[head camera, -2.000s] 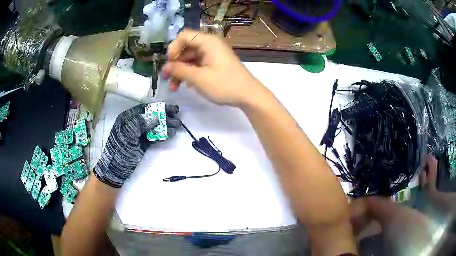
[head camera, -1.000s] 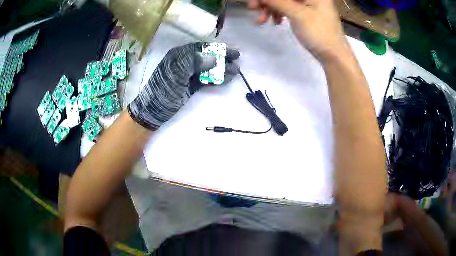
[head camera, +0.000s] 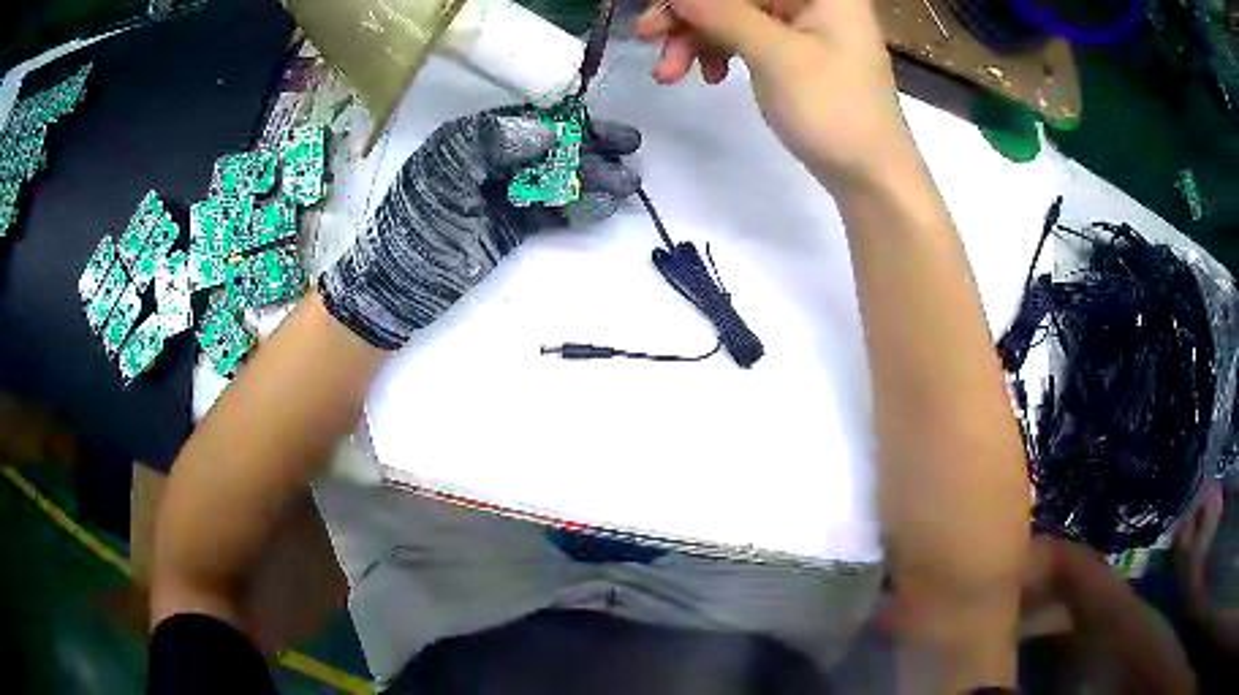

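Observation:
A small green circuit board (head camera: 548, 170) is held in my gloved left hand (head camera: 469, 190), between the thumb and fingers. A black DC cable (head camera: 709, 302) runs from behind this hand, folded into a bundle on the white sheet, and its barrel plug (head camera: 584, 352) points left. The dark slim tip of what looks like a soldering iron (head camera: 593, 61) points down at the board's top edge. My bare right hand (head camera: 761, 48) is at the top edge, right of the tip, with fingers bent. Whether it holds a thin strand cannot be seen.
Loose green boards (head camera: 218, 245) lie at the left, partly on a black surface (head camera: 82, 326). Board rows (head camera: 34, 136) lie at the far left. A yellowish funnel duct (head camera: 367, 48) with a white tube is at the top left. A black cable pile (head camera: 1121, 380) and another person's arm (head camera: 1114, 611) are at the right.
The view has swung, so the bench sits higher and further right than two seconds ago. The board has tilted and now meets the dark tip. My right hand stays near the tip.

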